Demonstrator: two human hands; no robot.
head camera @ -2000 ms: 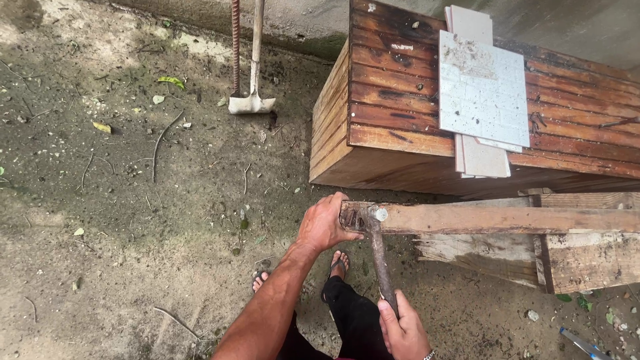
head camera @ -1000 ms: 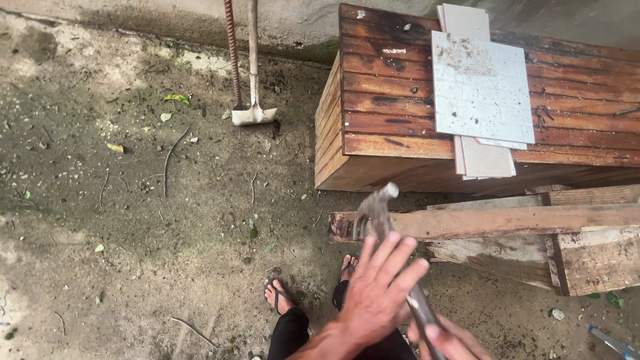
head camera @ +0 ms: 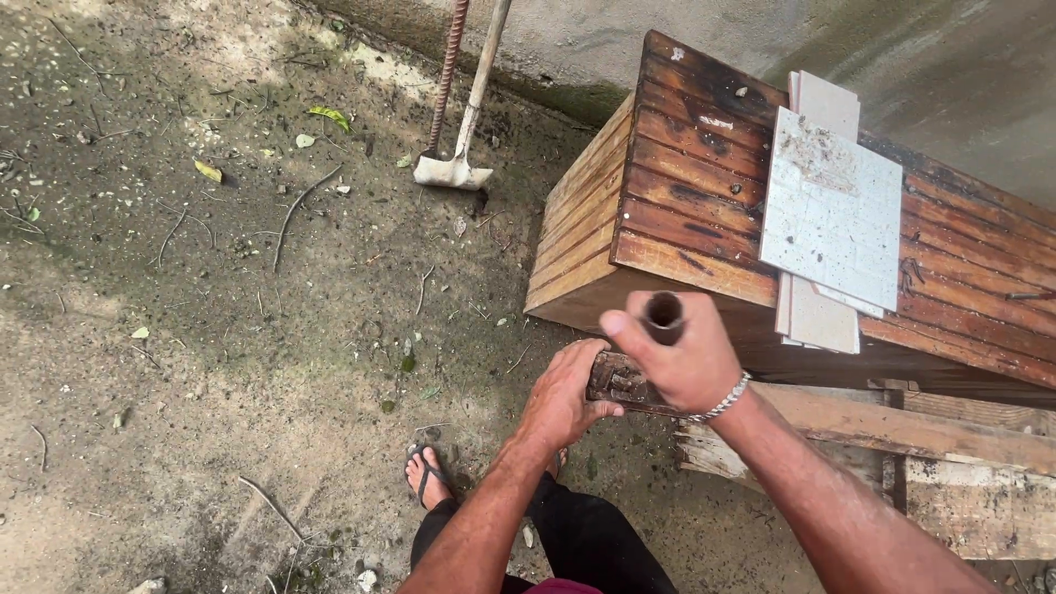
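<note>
My left hand point(head camera: 569, 392) grips the near end of a long wooden beam point(head camera: 866, 425), its thumb on the lower edge and its fingers over the top. That end is dark, rough and splintered. Just above it, my right hand point(head camera: 689, 351) is closed around a hammer, whose hollow tubular handle end point(head camera: 663, 318) points up at the camera. The hammer's head is hidden beneath the hand, so whether it touches the wood cannot be told. A metal bracelet is on the right wrist.
A slatted wooden box point(head camera: 701, 206) bearing stacked tiles point(head camera: 833, 210) stands against the concrete wall point(head camera: 569, 49). A pallet-like wooden frame point(head camera: 973, 503) lies under the beam. A long-handled tool point(head camera: 454, 172) and a ribbed steel bar point(head camera: 448, 78) rest by the wall. Twigs litter the ground.
My left hand has left the hammer and is back on the beam's end. The hammer, earlier seen head up, now shows its handle end upward in my right hand.
</note>
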